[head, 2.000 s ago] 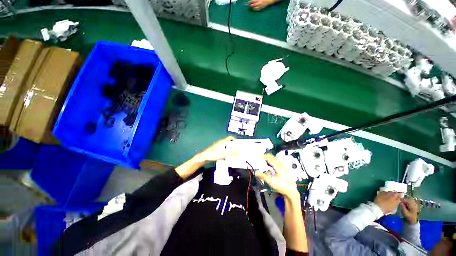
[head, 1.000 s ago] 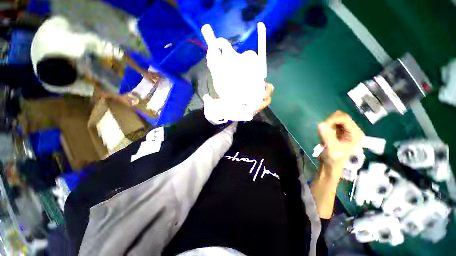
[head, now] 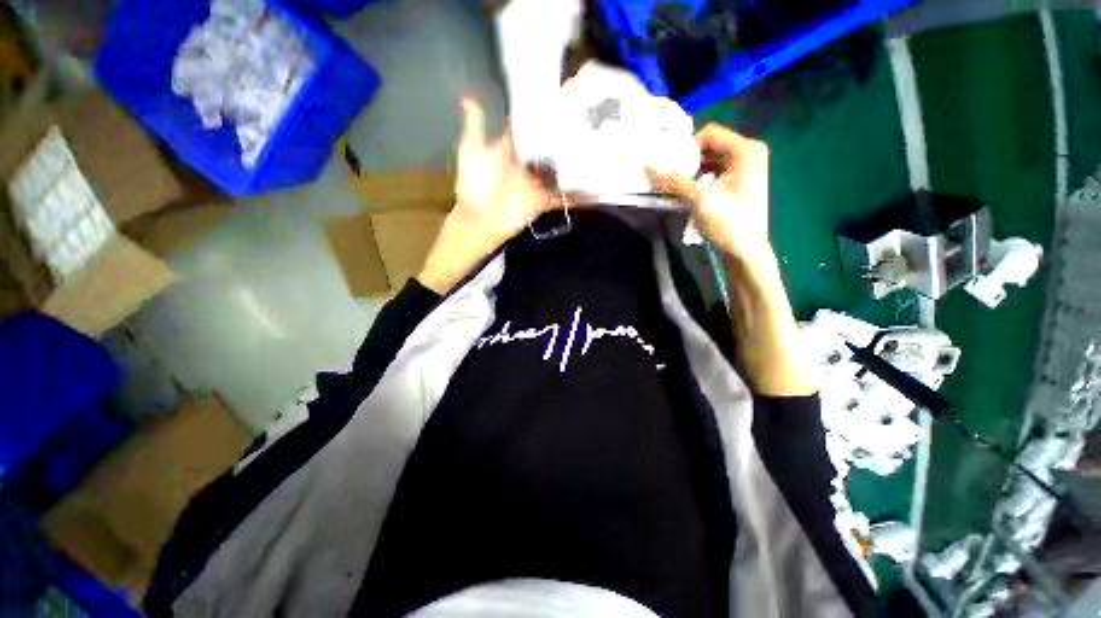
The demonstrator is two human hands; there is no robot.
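A white camera housing (head: 604, 127) is held up in front of my chest, near the top of the view. It is overexposed, so its details are hard to make out. My left hand (head: 493, 181) is at its left lower side, with the thumb raised away and the fingers at the housing. My right hand (head: 724, 181) grips its right lower edge. A thin pale loop (head: 552, 225) hangs beneath it by my left hand.
A blue bin (head: 236, 91) of white pieces and open cartons (head: 392, 248) are at left. Another blue bin (head: 773, 46) is at top. The screw feeder (head: 924, 256), several white housings (head: 863, 404) and a dark electric screwdriver (head: 899, 380) are at right.
The view has turned. My right hand, apart from the housing a second ago, is now on it. The housing has been turned, and its two upright prongs no longer show as before.
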